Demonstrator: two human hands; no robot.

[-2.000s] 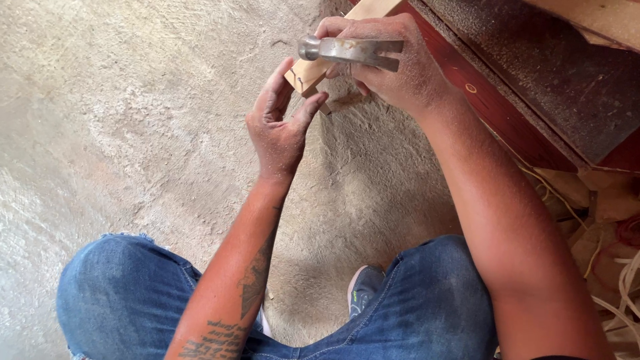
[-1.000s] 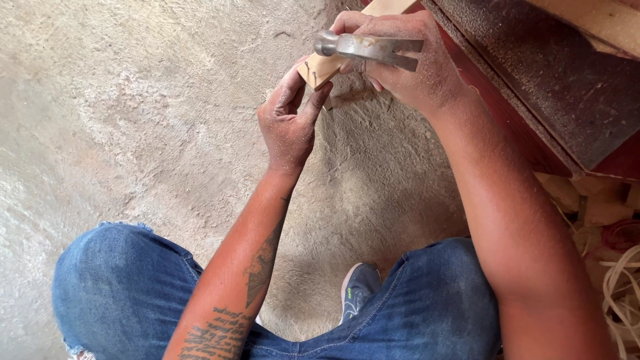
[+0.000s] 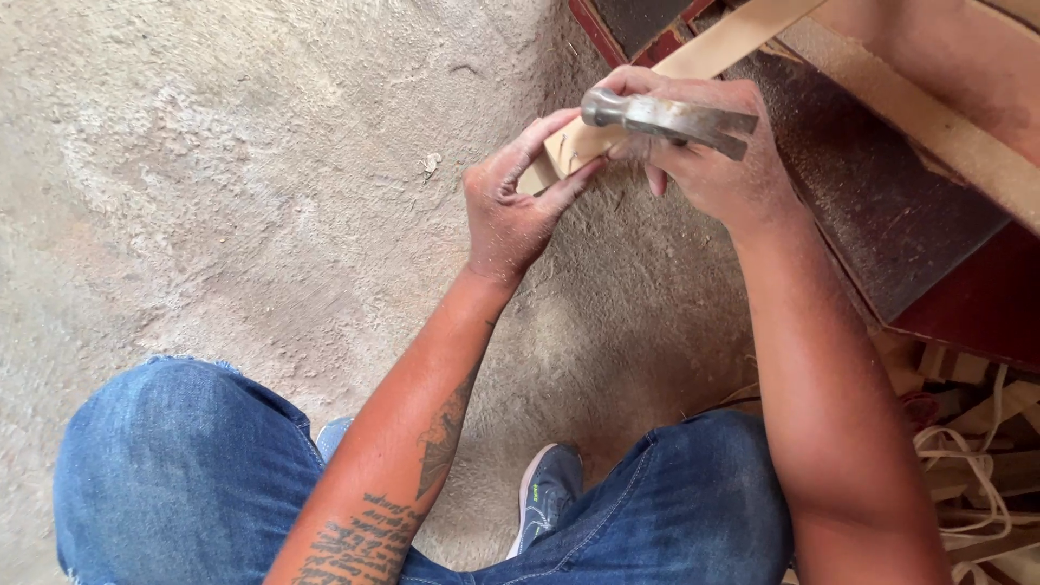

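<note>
My left hand [image 3: 520, 195] grips the near end of a pale wooden strip [image 3: 731, 41], thumb on one side and fingers on the other. Two nails [image 3: 568, 153] stick out of that end face. Another piece of pale wood [image 3: 538, 175] shows beneath the strip, inside my left hand's grasp. My right hand [image 3: 715, 154] is wrapped around the strip farther up and also has a claw hammer [image 3: 670, 120]. The hammer's steel head lies across the top of the hand, its round face pointing left and its claw right. The hammer's handle is hidden by the hand.
A dark, dusty panel with red edges [image 3: 886, 187] stands at the right, with wooden boards [image 3: 918, 106] lying over it. Wood offcuts and pale cord [image 3: 975, 463] are heaped at the lower right. Rough concrete floor [image 3: 244, 203] spreads across the left. My knees frame the bottom.
The view has shifted, showing more of the boards and dark panel at the upper right. Both hands keep their hold on the strip, and the hammer stays in my right hand.
</note>
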